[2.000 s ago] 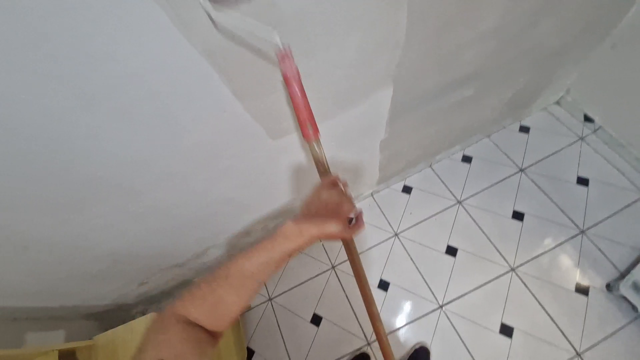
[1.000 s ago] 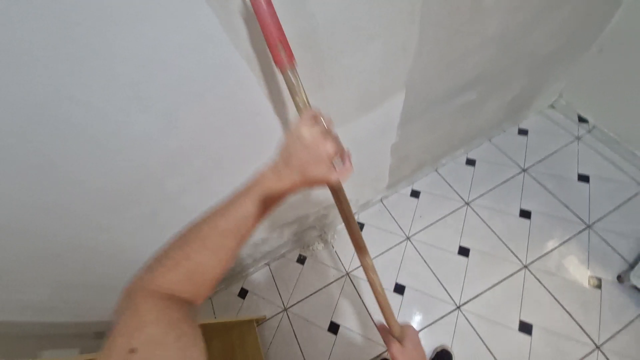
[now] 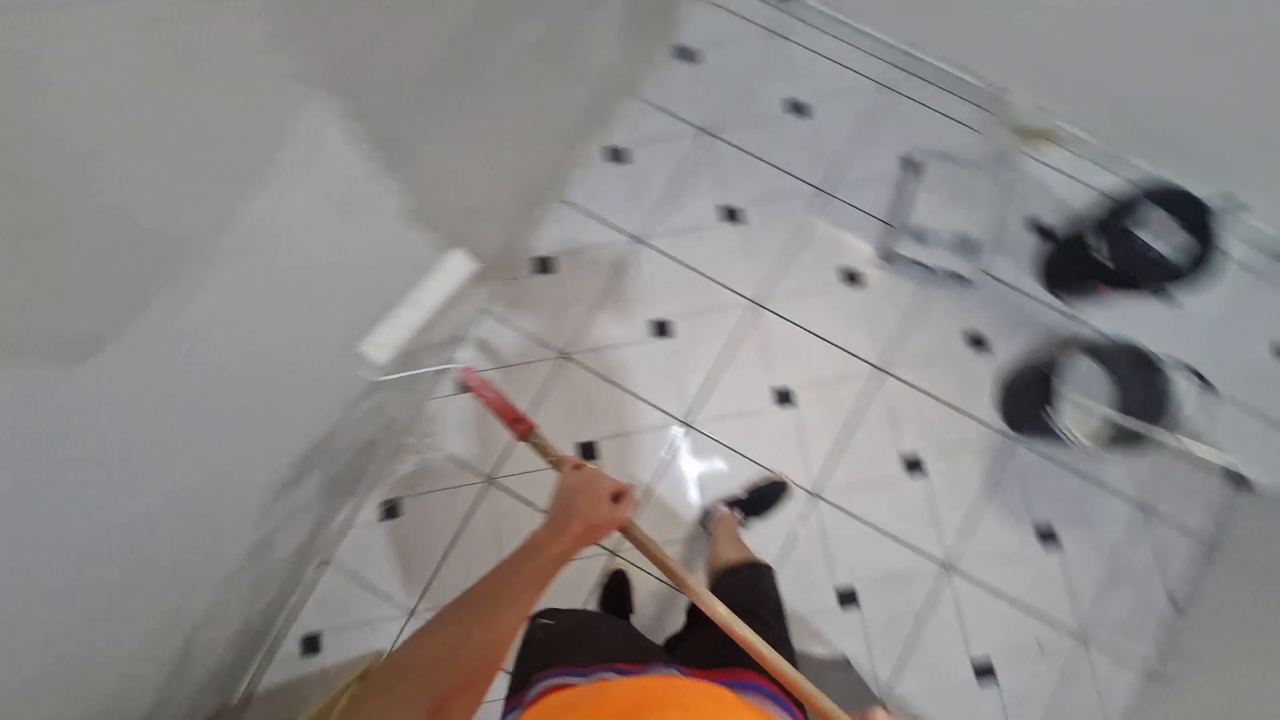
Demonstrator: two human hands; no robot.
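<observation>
My left hand (image 3: 590, 500) is closed around a wooden pole (image 3: 700, 595) just below its red plastic handle section (image 3: 498, 403). A white paint roller (image 3: 418, 308) on a thin wire frame sits at the pole's far end, at the base of the left wall (image 3: 200, 420); whether it touches the wall is unclear. Only a sliver of my right hand (image 3: 875, 713) shows at the bottom edge, at the pole's near end, with most of its fingers cut off by the frame. Darker, damp-looking patches mark the wall.
White tiles with small black insets cover the floor (image 3: 640, 390). Two blurred, round black containers (image 3: 1150, 245), (image 3: 1085, 390) stand at the right, the nearer with a stick-like thing across it. A blurred metal-looking frame (image 3: 930, 225) lies left of them. A yellowish edge (image 3: 340, 690) shows at lower left.
The view has swung down and right. The roller has come down from high on the wall to its base. My left hand stays on the pole throughout.
</observation>
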